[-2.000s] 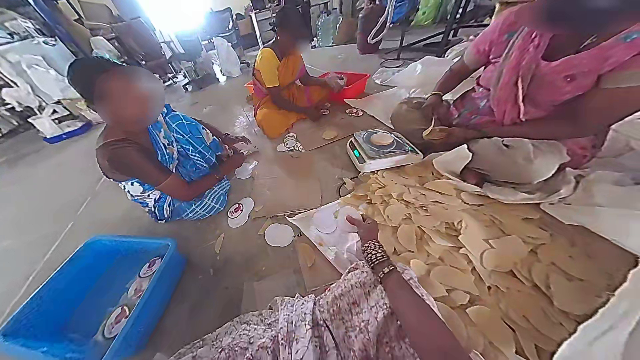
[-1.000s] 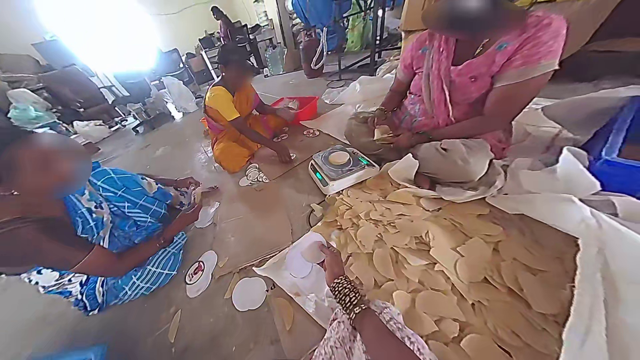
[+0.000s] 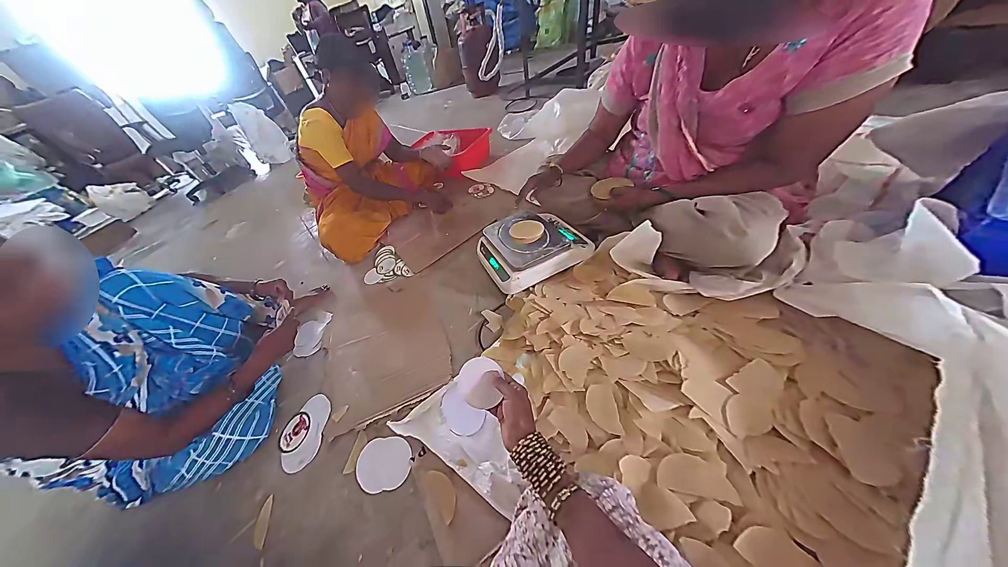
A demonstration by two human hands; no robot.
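My right hand (image 3: 513,405), with several gold-coloured bangles at the wrist, pinches a white paper disc (image 3: 479,381). Beneath it another white disc (image 3: 461,413) lies on a white sheet (image 3: 453,455). The large heap of thin, pale yellow discs (image 3: 669,394) is just right of my hand. Beyond the heap stands a white digital scale (image 3: 537,248) with a small stack of round yellow discs (image 3: 526,230) on its pan. Overlapping white discs (image 3: 383,465) lie on the floor to the left. My left hand is not in view.
A co-worker in blue (image 3: 181,346) sits at the left, one in yellow and orange (image 3: 354,173) farther back, beside a red tub (image 3: 465,148). A co-worker in pink (image 3: 693,118) holds a yellow disc (image 3: 611,187) behind the scale. White cloth (image 3: 965,378) edges the heap's right side.
The view has swung to the right since the oldest frame, and the blue basin at the left has left it. My right hand stays over the white sheet at the heap's left edge.
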